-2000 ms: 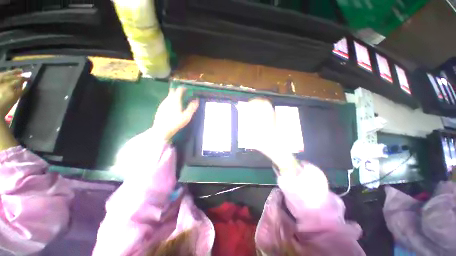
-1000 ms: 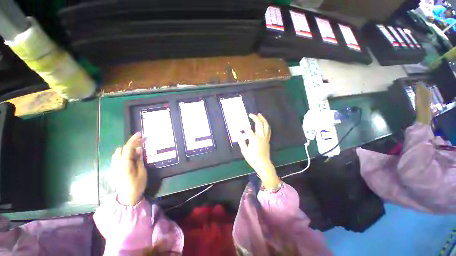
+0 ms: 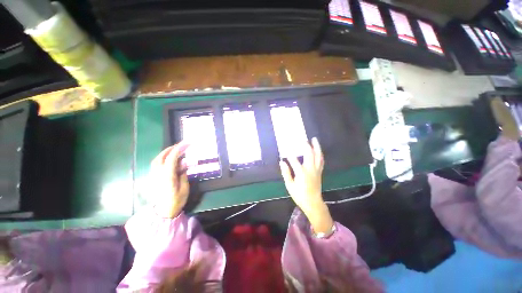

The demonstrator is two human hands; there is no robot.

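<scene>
A black foam tray (image 3: 343,129) lies on the green bench. Three smartphones with bright white screens sit in it: a left one (image 3: 200,143), a middle one (image 3: 241,136) and a right one (image 3: 287,126). The tray's right end holds no phone. My left hand (image 3: 170,180) is at the left phone's lower left edge, fingers bent and apart, holding nothing visible. My right hand (image 3: 306,177) has its fingertips spread at the lower end of the right phone's screen, holding nothing visible. Screen details are washed out.
A power strip (image 3: 391,120) with a white charger (image 3: 379,142) and white cable stands right of the tray. Behind are a wooden strip (image 3: 246,73), black stacked trays (image 3: 206,28), a lit phone tray (image 3: 389,46) and a yellow-wrapped post (image 3: 80,57). Neighbours' pink sleeves (image 3: 498,189) show at right.
The view has swung and shifted. My right hand has moved from over the middle and right phones to the right phone's lower end. My left hand has come down to the left phone's lower side.
</scene>
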